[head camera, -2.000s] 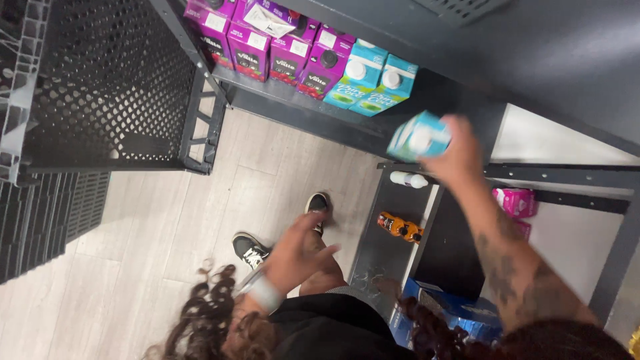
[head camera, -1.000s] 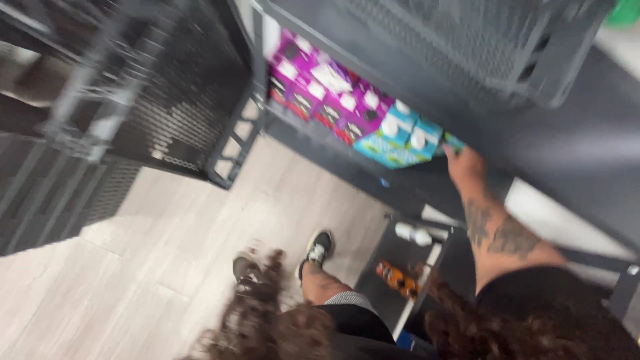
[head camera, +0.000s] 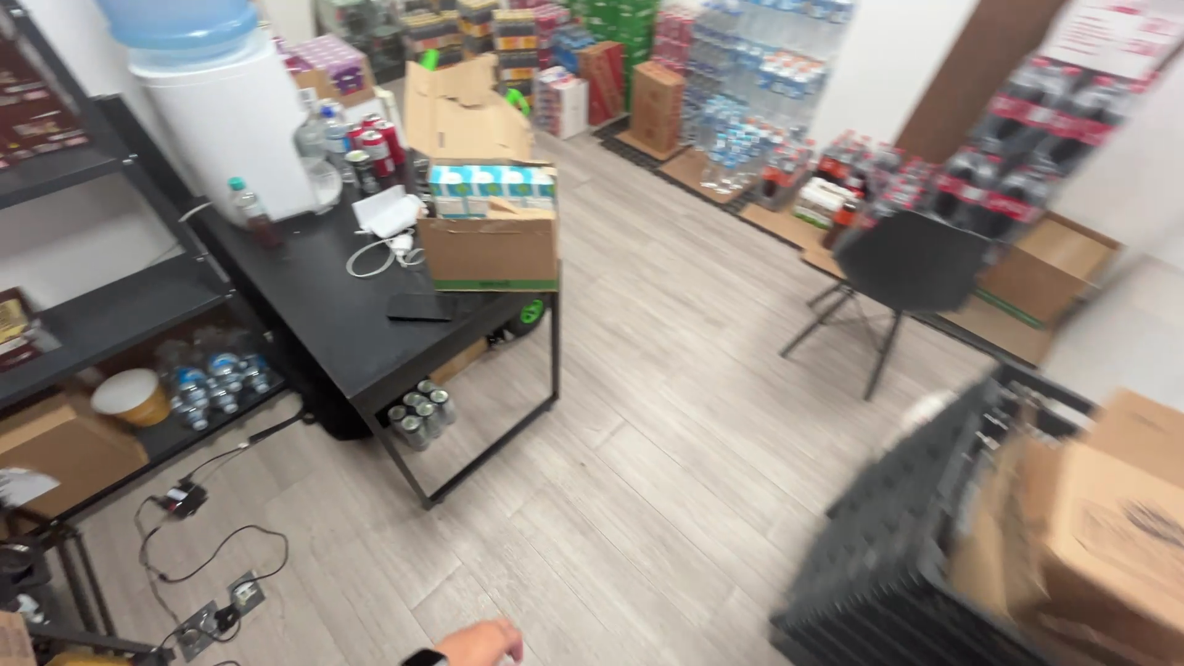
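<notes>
My left hand (head camera: 479, 642) shows at the bottom edge, a dark watch at its wrist, over the bare floor; its fingers look loosely curled and are partly cut off. Whether they hold anything cannot be told. My right hand is out of view. Farther ahead, an open cardboard box (head camera: 492, 254) stands on the corner of a black table (head camera: 324, 324). Blue and white cartons (head camera: 490, 181) sit in a row inside it. Beside the box are a white cable (head camera: 370, 259), a dark flat object (head camera: 419, 307) and several red cans (head camera: 377, 148).
A water dispenser (head camera: 217, 129) stands on the table. Black shelves (head camera: 120, 305) are at left, with cords (head camera: 222, 555) on the floor below. A black chair (head camera: 911, 264) and a dark crate (head camera: 879, 518) with cardboard (head camera: 1119, 527) stand at right. Packed drinks (head camera: 731, 139) line the back.
The view has swung from the carton shelf to the wider room. My right hand, at the shelf cartons one second ago, has left the view.
</notes>
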